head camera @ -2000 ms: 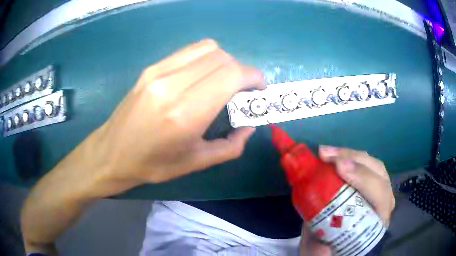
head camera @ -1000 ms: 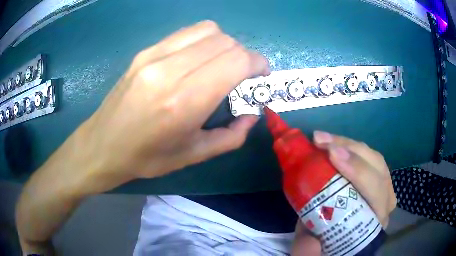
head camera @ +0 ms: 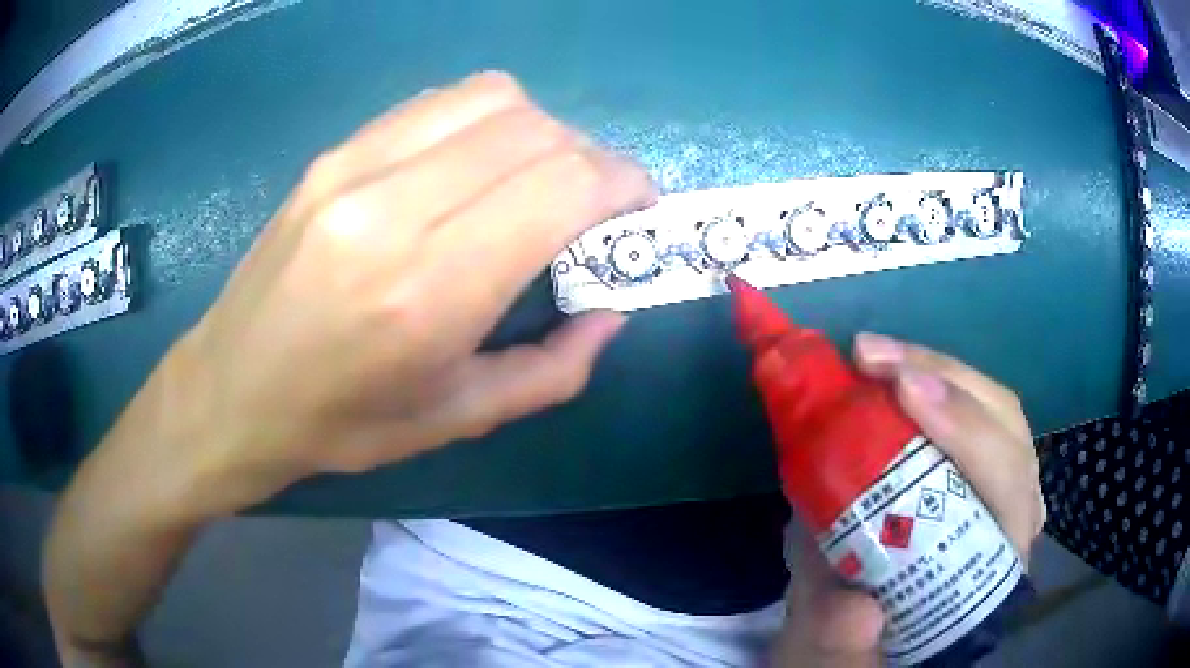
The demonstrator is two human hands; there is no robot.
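A white LED board [head camera: 835,258] with a row of several round parts lies on the green surface, slightly tilted up to the right. My left hand [head camera: 379,274] pinches its left end between thumb and fingers. My right hand [head camera: 966,431] is wrapped around the glue bottle [head camera: 900,522], which has a red shoulder and a white label with hazard marks. The bottle's red nozzle tip is at the board's near edge, just below the second round part from the left. Whether liquid is coming out cannot be told.
Two more white boards [head camera: 65,307] lie at the far left, cut off by the frame edge. A dark oval [head camera: 42,405] is below them. A white stripe [head camera: 144,65] runs along the far side. A dark textured strip [head camera: 1138,248] and purple glow [head camera: 1133,55] are at the right.
The nozzle tip has moved from below the first round part to below the second. The board and my left hand now appear slightly further left. Both hands keep their holds.
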